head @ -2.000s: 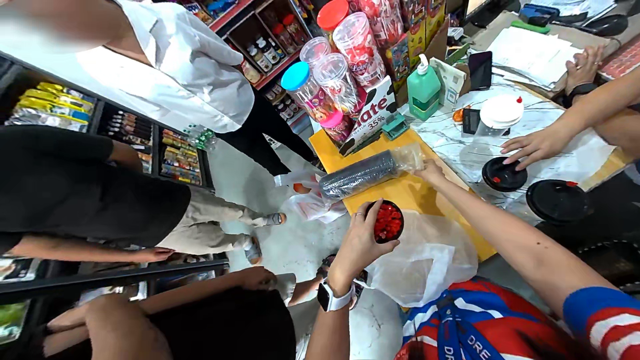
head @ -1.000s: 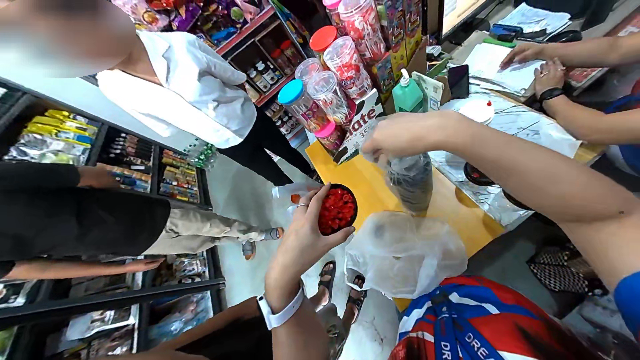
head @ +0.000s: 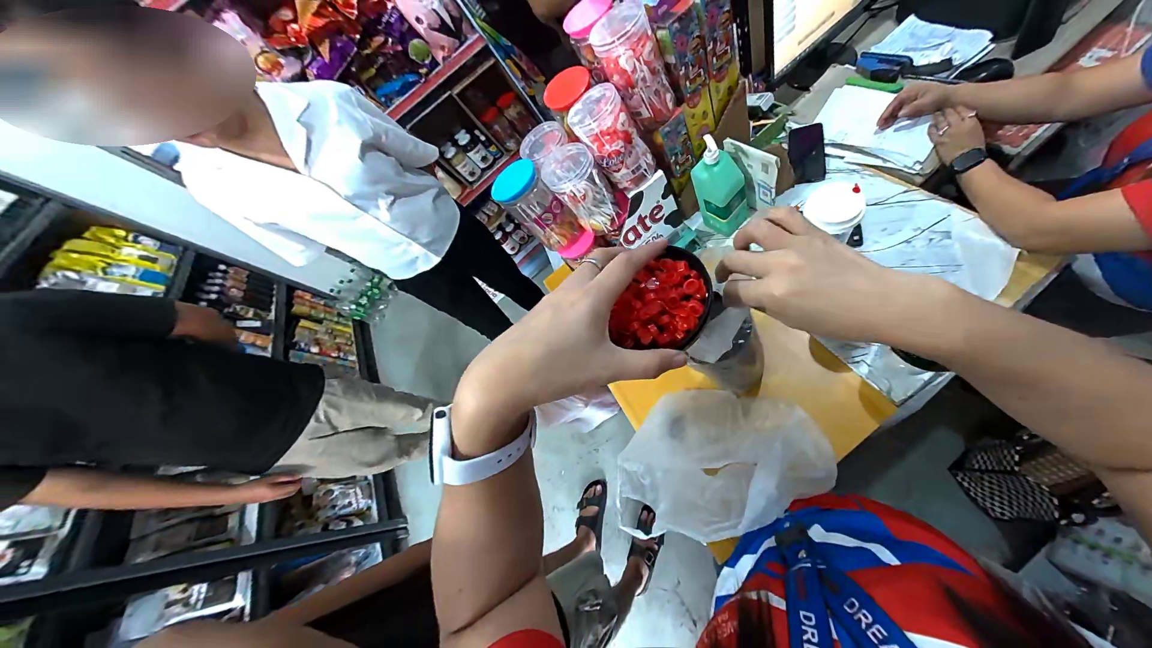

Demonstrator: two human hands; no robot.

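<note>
My left hand, with a white watch band at the wrist, grips a round black container from its side. Small red plastic pieces fill it. Beside it, the fingers of my right hand are pinched at the top of a clear plastic sleeve with dark contents, standing on the yellow tabletop. What lies between those fingertips is partly hidden, but they seem to hold the sleeve's opening. A crumpled translucent plastic bag lies at the table's edge, nearest my body.
Candy jars, a lettered sign and a green pump bottle stand behind my hands. A white-lidded cup is to the right, near a co-worker's hands on papers. Other people stand at the left by shelves.
The clear sleeve lay flat on the table two seconds ago and now stands upright. My left hand has brought the black container up against the sleeve's top, close to my right hand.
</note>
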